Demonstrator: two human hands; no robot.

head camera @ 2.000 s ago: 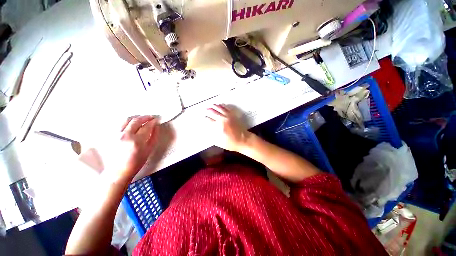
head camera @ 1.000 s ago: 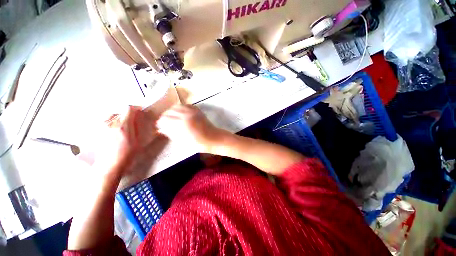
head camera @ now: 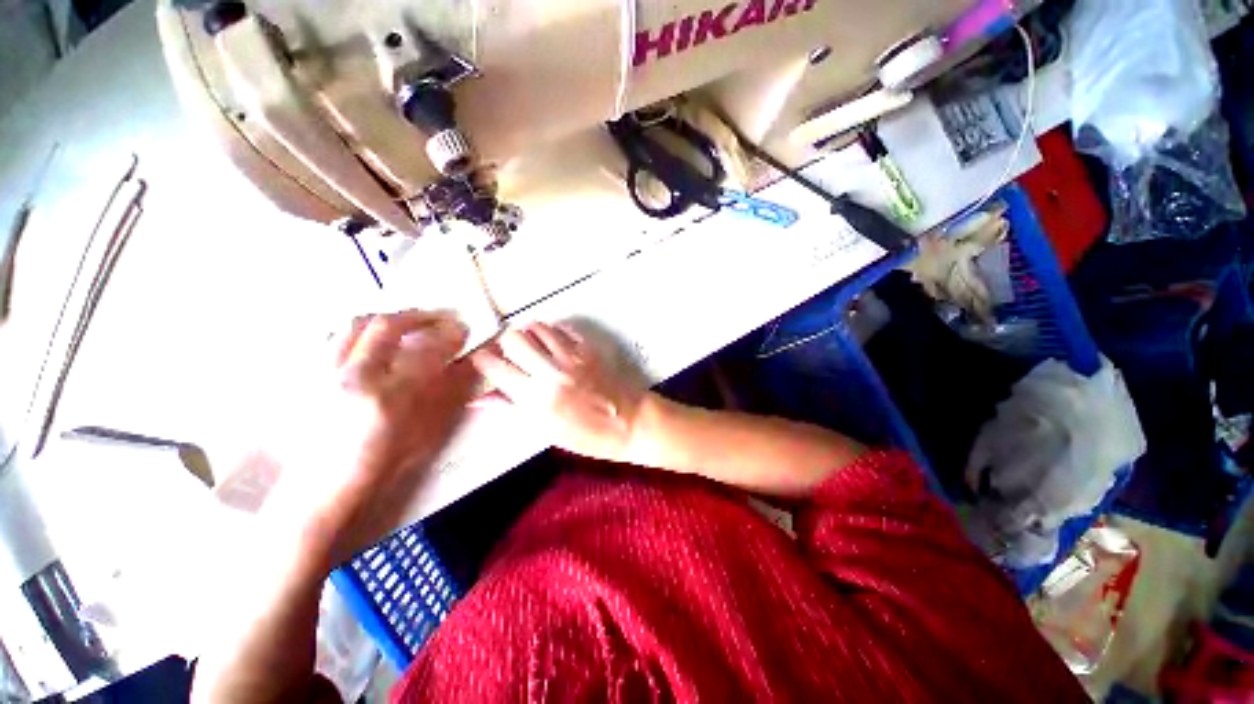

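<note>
My left hand (head camera: 402, 378) lies on the white table in front of the sewing machine (head camera: 550, 96), fingers bent. My right hand (head camera: 571, 392) lies flat beside it, fingers pointing left, its fingertips close to the left hand. White fabric seems to lie under the hands, but it is washed out against the table, so its edges and whether it is gripped cannot be told. The presser foot and needle area (head camera: 475, 217) is above the hands. A thin pale strip or thread (head camera: 486, 289) runs from there down towards the fingertips.
Scissors (head camera: 670, 172), blue snips (head camera: 759, 208), a screwdriver (head camera: 869, 223) and a green-handled tool (head camera: 897, 186) lie beneath the machine arm. Dark cords (head camera: 85, 310) lie left. A blue crate (head camera: 860, 378) holding cloth stands below the table edge at right; another blue crate (head camera: 406, 585) is below.
My right hand moved left to the left hand, raised blurred near the needle, then came back down beside it. The view has shifted slightly.
</note>
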